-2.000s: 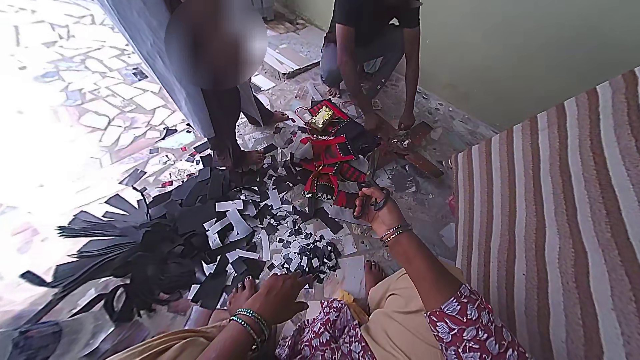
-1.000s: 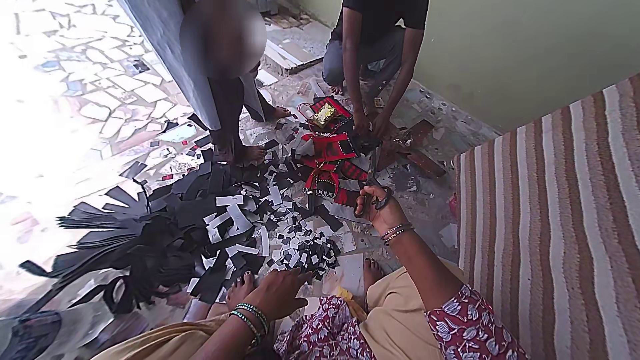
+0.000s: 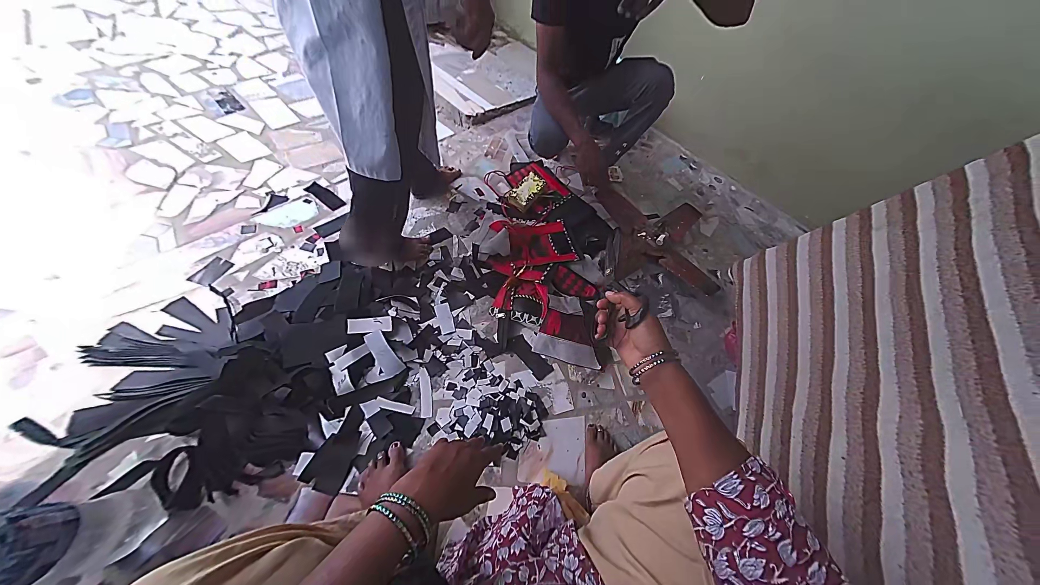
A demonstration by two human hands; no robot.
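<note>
My left hand [image 3: 451, 478], with beaded bracelets at the wrist, is held palm down with nothing seen in it, just below a pile of small black and white cut pieces [image 3: 487, 406]. My right hand [image 3: 630, 325] is closed around the black handles of scissors [image 3: 638, 311]; the blades point away and are hard to make out. Beyond it lie red and black fabric items [image 3: 536, 244] with trim, with a gold piece [image 3: 526, 189] on top. Left of the small pieces spreads a large heap of black strips [image 3: 268, 366], with white strips [image 3: 382, 353] on its right side.
A person [image 3: 593, 89] crouches at the back with a hand near brown pieces [image 3: 682, 268] on the floor. Another person [image 3: 366, 122] stands barefoot at the heap's far edge. A striped cloth-covered surface [image 3: 894, 366] fills the right side; a green wall [image 3: 812, 97] rises behind.
The standing person's legs show more fully and further left of the crouching person. The crouching person's one arm is now raised, while the other stays low. My hands remain nearly where they were.
</note>
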